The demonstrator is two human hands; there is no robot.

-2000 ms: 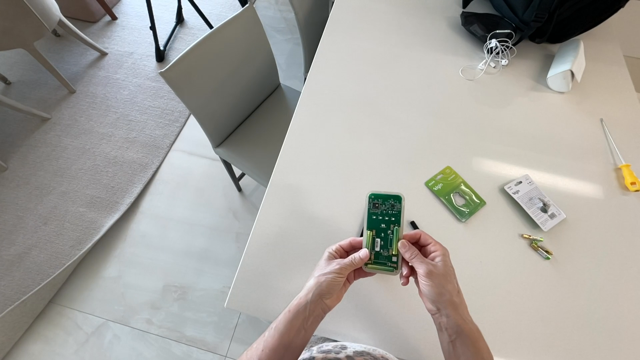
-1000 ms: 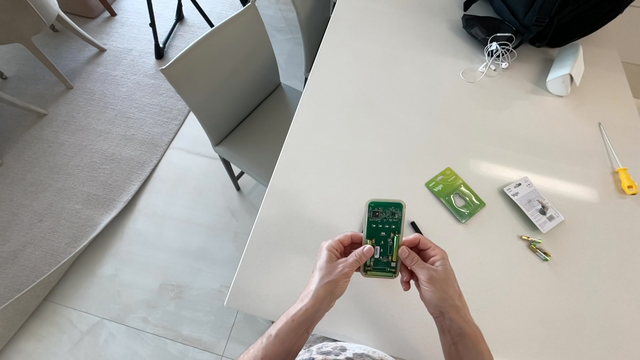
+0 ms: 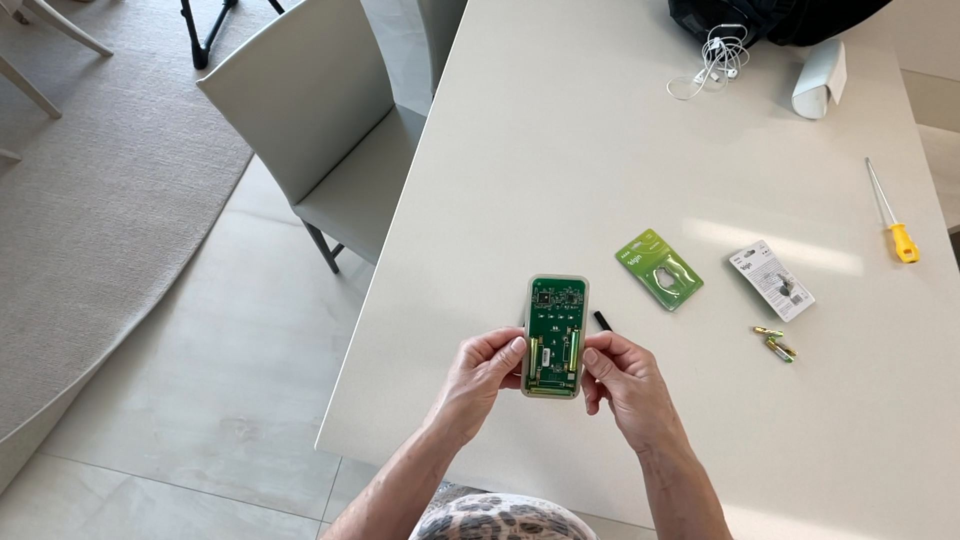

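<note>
Both hands hold a small rectangular device with an exposed green circuit board (image 3: 555,319) above the near part of the table. My left hand (image 3: 491,367) grips its left edge, thumb on top. My right hand (image 3: 619,375) pinches its right edge with thumb and fingers. Slim batteries lie in the device along its left side, right side and bottom edge. A black stick-like item (image 3: 602,321) shows just beyond my right hand, its lower end hidden. Farther right are a green blister pack (image 3: 649,259), a white-backed blister card (image 3: 765,274) and several loose small batteries (image 3: 781,350).
A yellow-handled screwdriver (image 3: 904,244) lies near the right edge of the pale table (image 3: 555,165). White wired earphones (image 3: 718,64), a white case (image 3: 817,82) and a black bag (image 3: 750,19) are at the far side. A grey chair (image 3: 307,105) stands by the left edge.
My left thumb has moved from over the board to the device's left edge. The device is still held between both hands.
</note>
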